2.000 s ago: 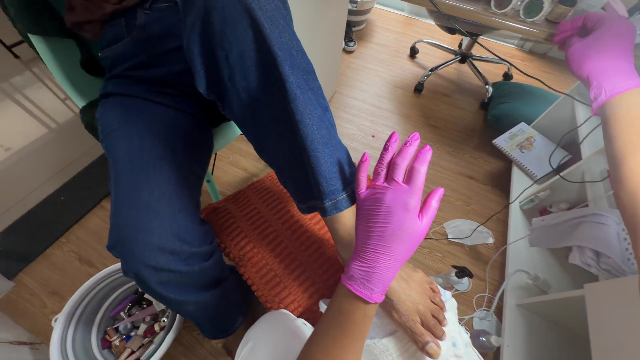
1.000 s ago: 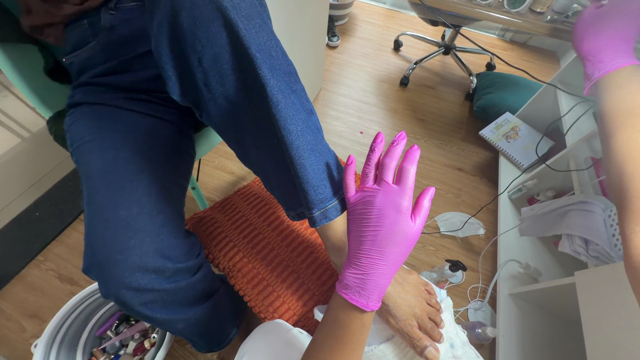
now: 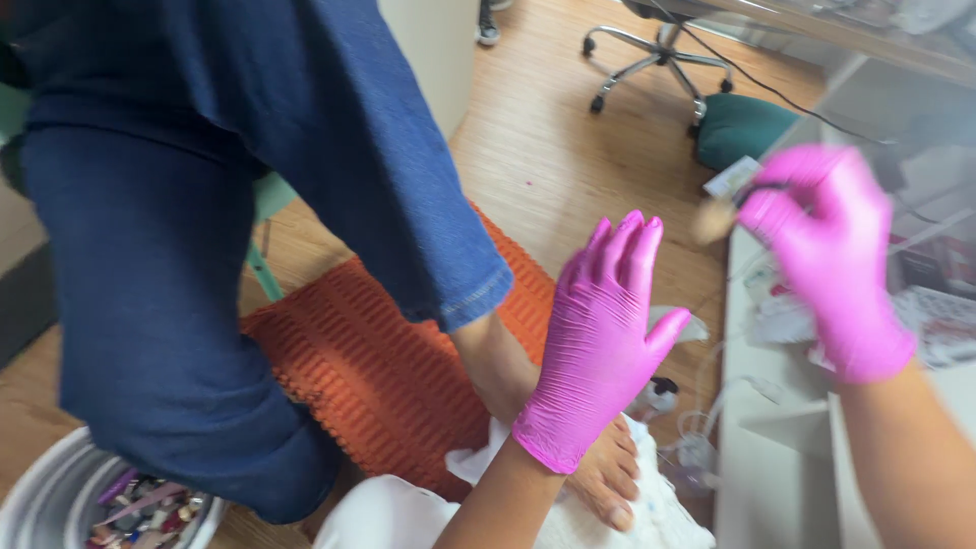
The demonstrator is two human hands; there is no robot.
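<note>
My left hand (image 3: 598, 343), in a pink glove, is held over a person's bare foot (image 3: 610, 473), palm down with fingers apart and nothing in it. The foot rests on a white towel (image 3: 663, 511). At the right, my right hand (image 3: 831, 259), gloved the same, pinches the dark handle of a brush with pale bristles (image 3: 714, 221); it is blurred. The seated person wears blue jeans (image 3: 366, 152).
An orange woven mat (image 3: 381, 381) lies on the wood floor. A grey tub (image 3: 46, 488) of nail polish bottles stands lower left. White shelving (image 3: 770, 457) runs along the right. Beyond are a wheeled chair base (image 3: 663, 55), a teal cushion (image 3: 740, 130) and cables.
My right hand has come down from the upper right corner, and the brush now shows in it. My left hand stays above the foot, fingers still apart.
</note>
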